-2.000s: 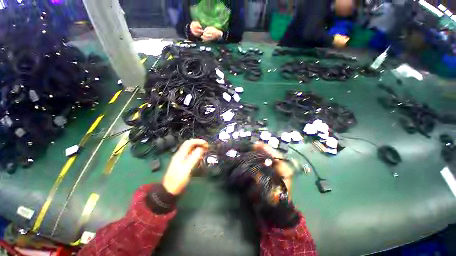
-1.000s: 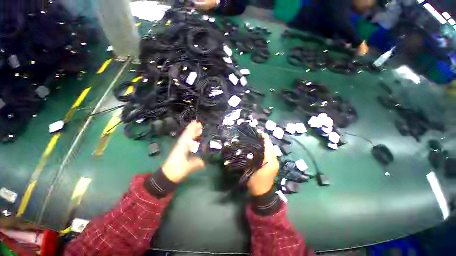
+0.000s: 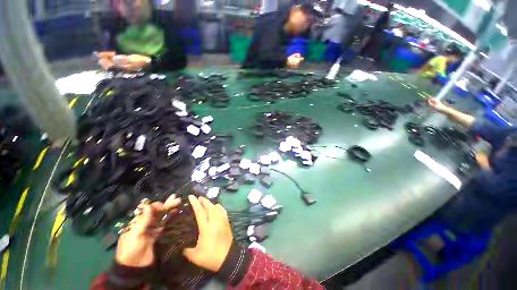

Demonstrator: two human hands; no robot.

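A thick bundle of black coiled cables (image 3: 177,232) lies between my two hands at the lower left of centre. My left hand (image 3: 139,235) is at its left side, with small metal tips by the fingers. My right hand (image 3: 211,232) lies against its right side, fingers pointing away from me. The hands and blur hide part of the bundle. A large heap of black coiled cables (image 3: 127,130) lies just beyond. Several black modules with white faces (image 3: 255,196) lie to the right of my right hand.
More cable coils (image 3: 289,126) lie in the middle and at the back of the green table (image 3: 340,204). A single coil (image 3: 359,153) lies at right. A pale post (image 3: 39,85) stands at left. People sit across the table and at the right, by a blue stool (image 3: 448,249).
The view has swung right and up. My left hand has come in from apart to the bundle's left side. My right hand has turned and now lies against its right side.
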